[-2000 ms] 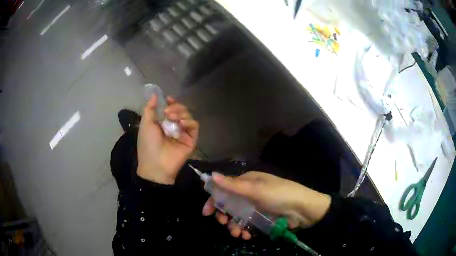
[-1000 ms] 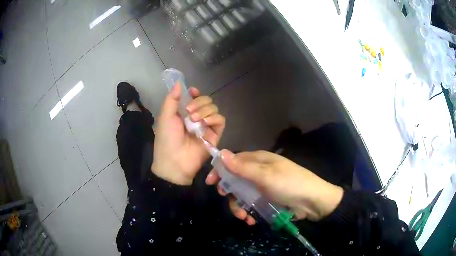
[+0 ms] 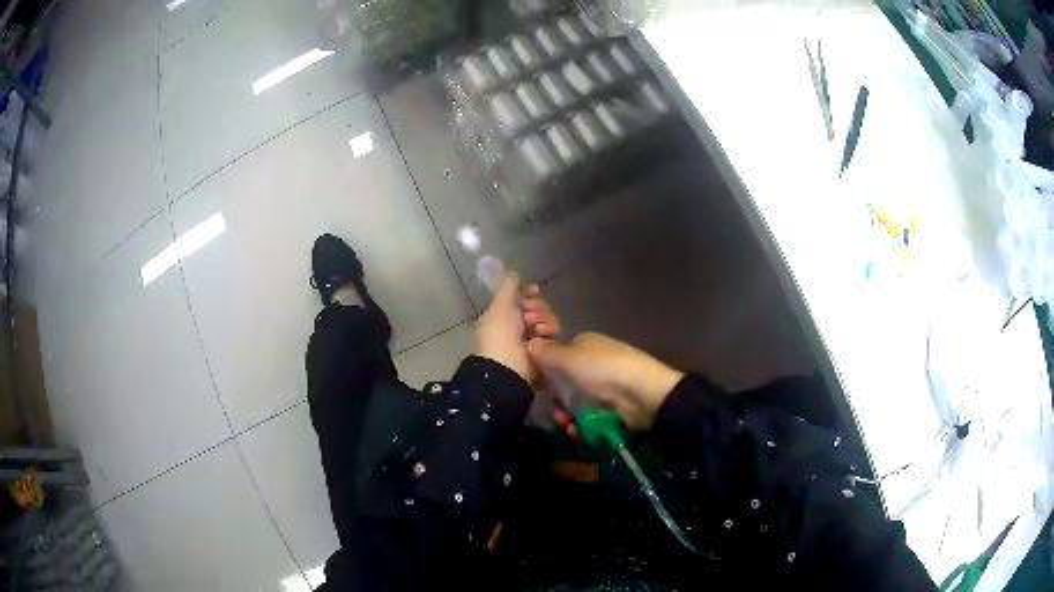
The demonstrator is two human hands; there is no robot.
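Observation:
My left hand (image 3: 509, 330) is closed around a syringe barrel, whose whitish flange end (image 3: 490, 271) sticks out past the fingers. My right hand (image 3: 607, 376) holds the glue dispensing syringe; its green fitting (image 3: 599, 427) shows below the palm, with a pale air hose (image 3: 657, 503) trailing down from it. The two hands are close together over the lap, and the dispenser's tip and the barrel's nozzle end are hidden between them. The hands are somewhat blurred.
The white-topped bench (image 3: 786, 174) curves along the right, with tweezers (image 3: 818, 87), a dark slim tool (image 3: 854, 130), coloured needle tips (image 3: 891, 226) and green-handled scissors (image 3: 980, 569). Whitish barrels (image 3: 1017, 174) lie at back right. A blister tray (image 3: 561, 98) is at top centre. Tiled floor (image 3: 266, 289) lies left.
Both hands have moved right and are now closer together, further from the camera. The needle tip, seen at the barrel's end one second ago, is now hidden. The view has shifted.

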